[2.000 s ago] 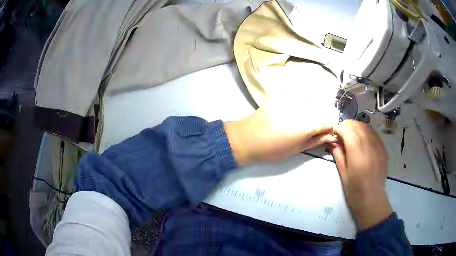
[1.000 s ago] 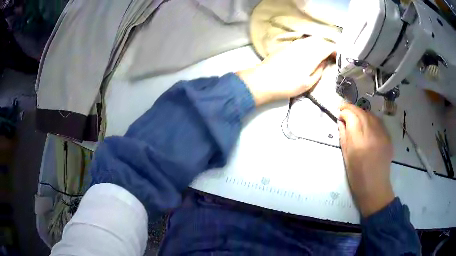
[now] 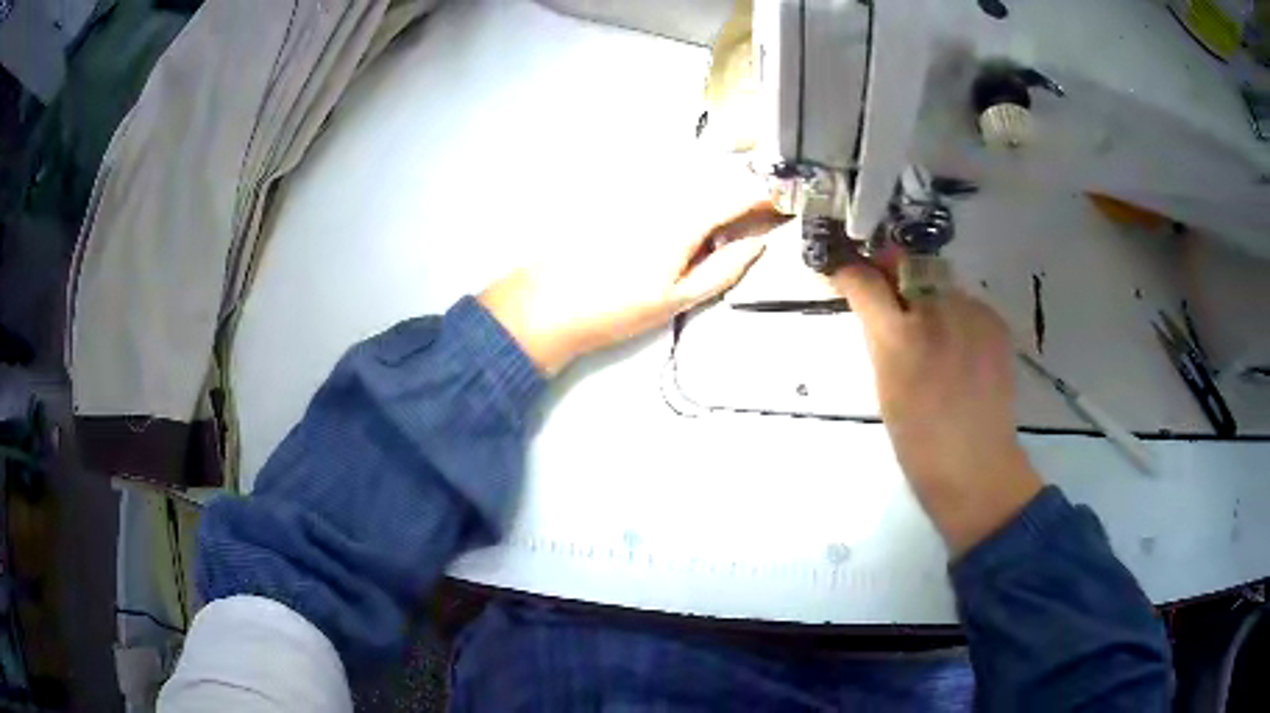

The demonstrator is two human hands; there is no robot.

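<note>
The white sewing machine head [image 3: 836,84] stands over the bed, its needle area partly hidden by my fingers. A piece of khaki cloth [image 3: 730,98] shows behind and left of the needle area. My left hand [image 3: 627,295] lies flat at the left of the presser foot, its fingertips near it; glare hides what lies under them. My right hand [image 3: 936,383] is at the right of the foot, its fingertips hidden behind the machine's lower parts. Whether either hand grips cloth cannot be told.
Layered beige panels [image 3: 167,209] with a dark brown end [image 3: 146,449] drape over the table's left. Black snips [image 3: 1194,369], a white stick-like tool [image 3: 1086,408] and an orange-brown handle [image 3: 1125,212] lie right of my right hand. A ruler scale [image 3: 696,563] runs along the front edge.
The view has shifted right. My hands have moved up to the needle area and closer together. The khaki cloth is now mostly out of sight behind the machine head.
</note>
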